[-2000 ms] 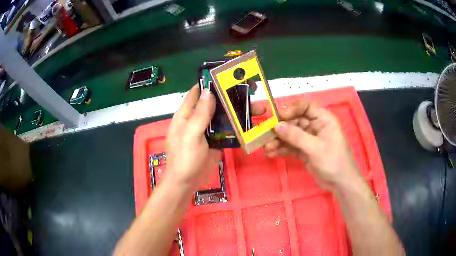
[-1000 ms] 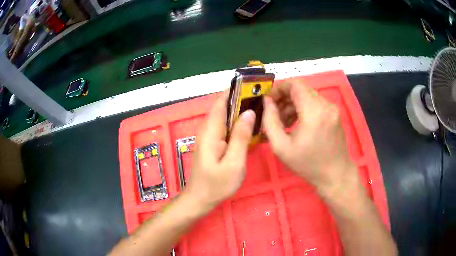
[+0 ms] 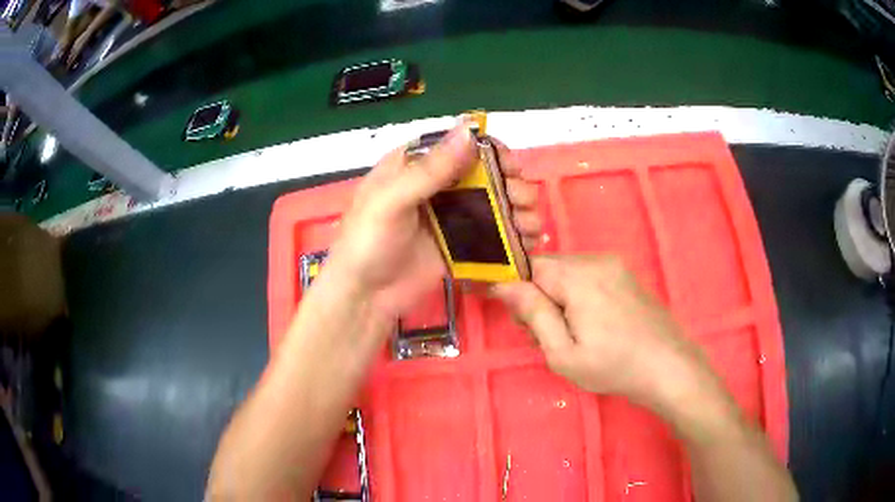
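A joined unit (image 3: 473, 230), with a yellow face around a dark screen, is held tilted above the red tray. A short orange flex cable sticks out at its top end. My left hand (image 3: 397, 211) grips the unit, with the thumb over the top of the yellow face and fingers showing around the far right edge. My right hand (image 3: 599, 328) has its fingertips at the unit's lower right corner. Whether the right fingers pinch it or only touch it is hard to tell. The round hole is hidden under my left thumb.
The red parts tray (image 3: 751, 284) lies on the dark bench, with loose frames (image 3: 429, 343) in its left pockets. Beyond the white rail (image 3: 589, 123), board units (image 3: 371, 81) lie on the green belt. A grey post (image 3: 93, 127) stands left and a white fan (image 3: 864, 230) right.
The yellow frame and the screen board, apart at first, are now together as one unit. The unit has turned its yellow face up, and my right hand has moved down to its lower end.
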